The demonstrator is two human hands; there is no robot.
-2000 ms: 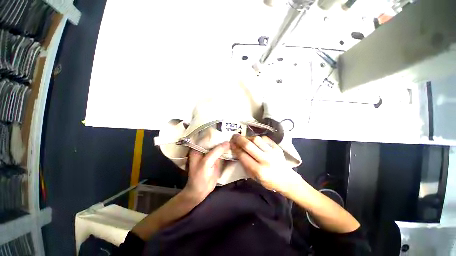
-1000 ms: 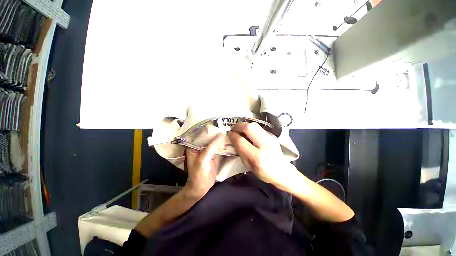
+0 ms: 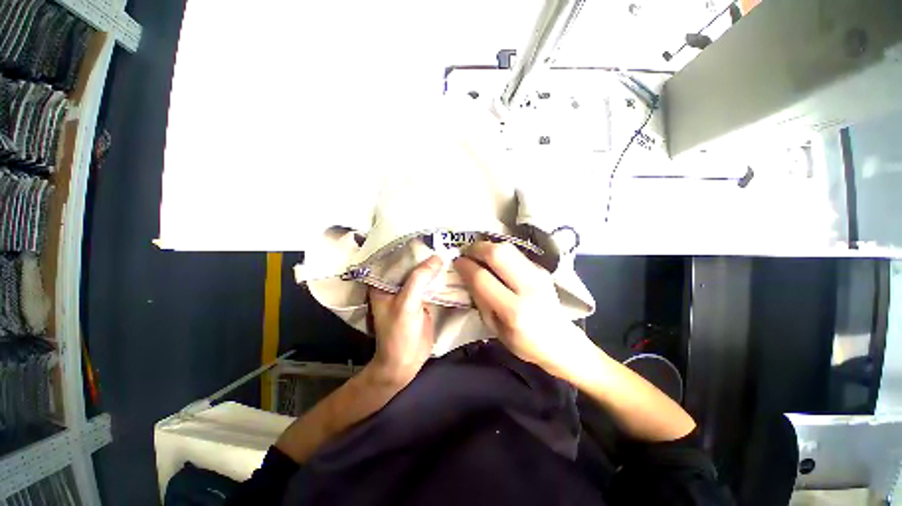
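Observation:
The beige bag body (image 3: 420, 203) lies at the table's front edge and over my lap, its opening facing me. A white brand label (image 3: 457, 239) with black letters shows inside the opening. A darker zipper-like line (image 3: 371, 281) curves along the opening edge. My left hand (image 3: 403, 321) pinches the near edge of the opening. My right hand (image 3: 509, 292) has its fingertips closed on the bag just below the label. Whether they hold a thread is too small to tell. A small dark ring (image 3: 566, 237) stands at the bag's right side.
The white table (image 3: 267, 128) carries the shiny metal post (image 3: 537, 54), the bed plate with holes (image 3: 574, 124), a thin black cord (image 3: 621, 163) and the large off-white machine arm (image 3: 762, 79). Shelves of stacked pieces (image 3: 30, 208) stand at the left. A white box-like surface (image 3: 223, 440) is at the lower left.
The table and post have shifted in view as the head moved. Both hands stay at the bag opening; my right fingertips have moved slightly up towards the label.

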